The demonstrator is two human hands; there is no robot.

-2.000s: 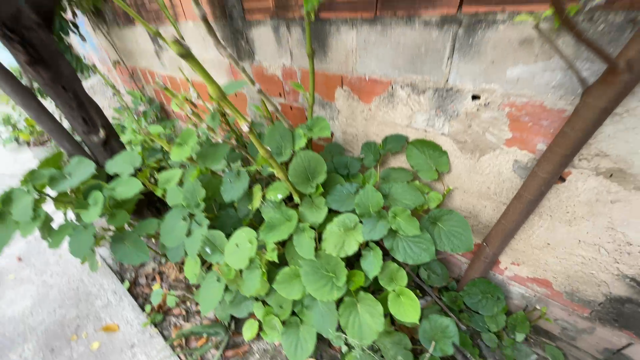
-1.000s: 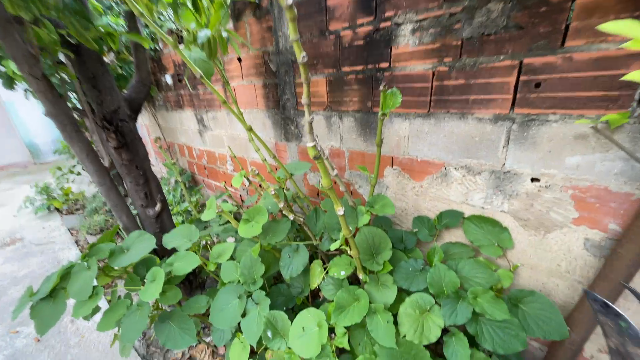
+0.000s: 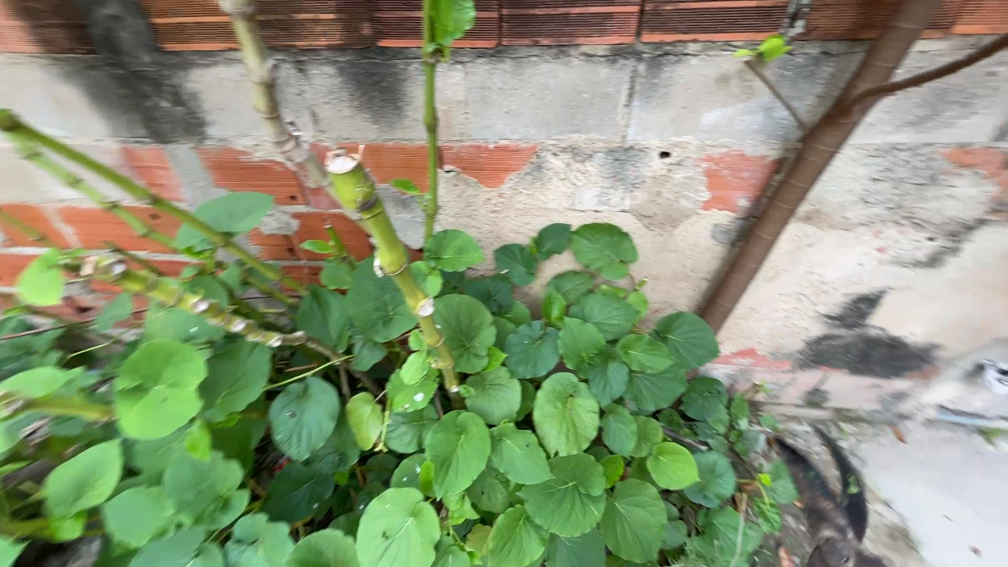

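Observation:
Neither of my hands is in view. Dark curved metal blades of a cutting tool, apparently loppers or pruning shears [image 3: 831,504], show blurred at the lower right, parted from each other; the handles are hidden below the frame. A thick green jointed stem [image 3: 394,256] rises from the middle of a leafy plant [image 3: 567,413] and ends in a pale, flat cut top. Just behind that top, a paler jointed stem [image 3: 264,87] slants up to the left and out of view. A shorter, knobby stem [image 3: 197,303] leans left, with a broken or cut end. The blades are right of the leaves.
A brick and block wall [image 3: 543,102] with worn plaster stands behind the plant. A brown slanting trunk [image 3: 795,189] with a thin side branch crosses the right side. Pale concrete ground [image 3: 937,488] lies at the lower right. More thin green stems [image 3: 142,197] spread at the left.
The view has swung right and down, closer to the plant. The thick stem's pale cut top shows now; one second ago no such top was plain on the stems. The blades stay at the lower right.

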